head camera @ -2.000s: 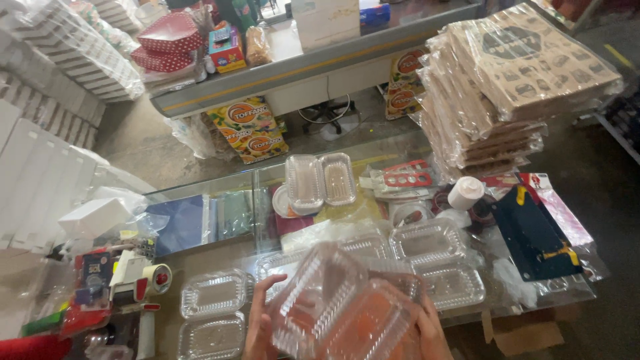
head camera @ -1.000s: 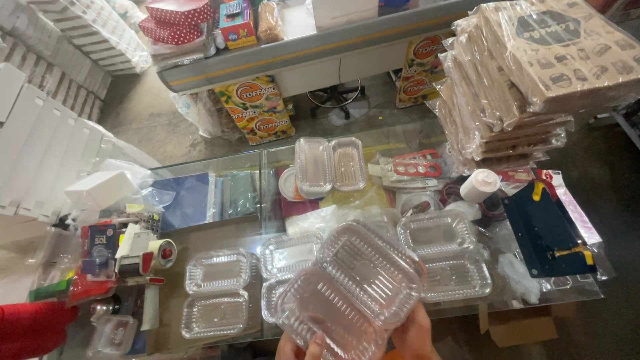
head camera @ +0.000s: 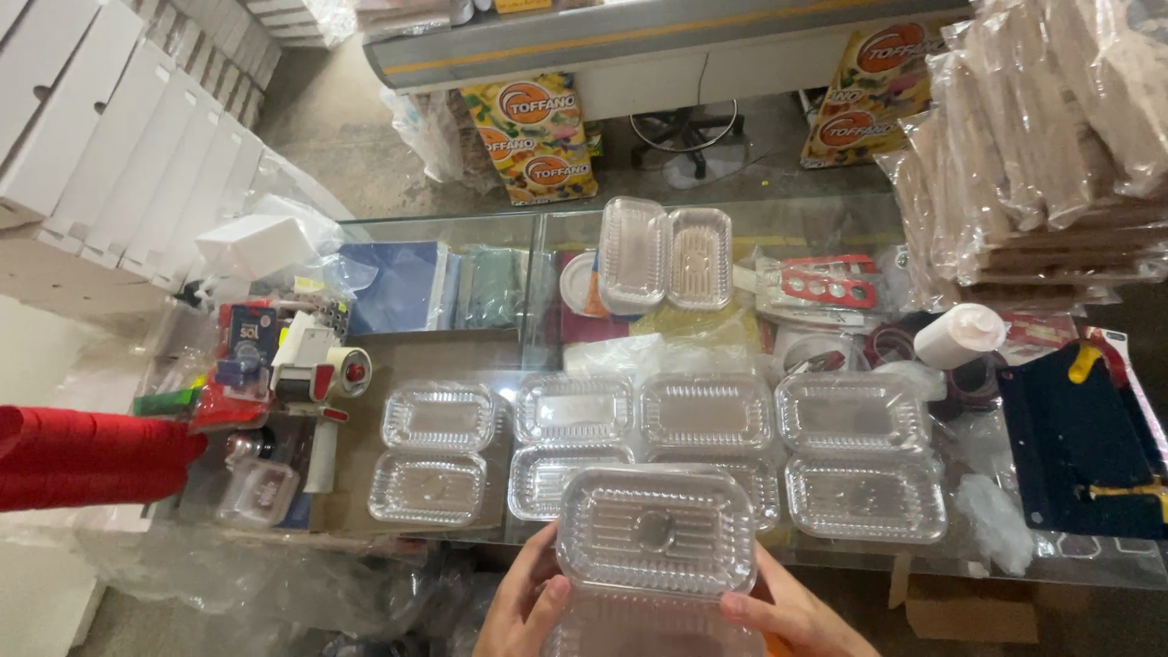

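My left hand (head camera: 527,598) and my right hand (head camera: 792,607) grip opposite sides of a clear plastic hinged container (head camera: 653,538), held spread open at the front edge of the glass counter. Behind it, a row of similar open clear containers lies on the counter: one at the left (head camera: 429,456), one centre-left (head camera: 573,411), one centre (head camera: 705,411) partly hidden by the held one, and one at the right (head camera: 858,456). Farther back rests another open container (head camera: 634,254). Whether the held container is one or several nested cannot be told.
A tape dispenser (head camera: 319,365) and red stacked cups (head camera: 91,458) are at the left. At the right are a white roll (head camera: 960,336), a dark blue board (head camera: 1081,447) and wrapped brown packs (head camera: 1031,164). White boxes (head camera: 100,137) stand back left; a grey-edged counter (head camera: 639,41) lies beyond.
The held container has turned from slanted to nearly straight, one half now toward the counter and the other toward me. Both hands still hold it. The view has moved closer to the counter.
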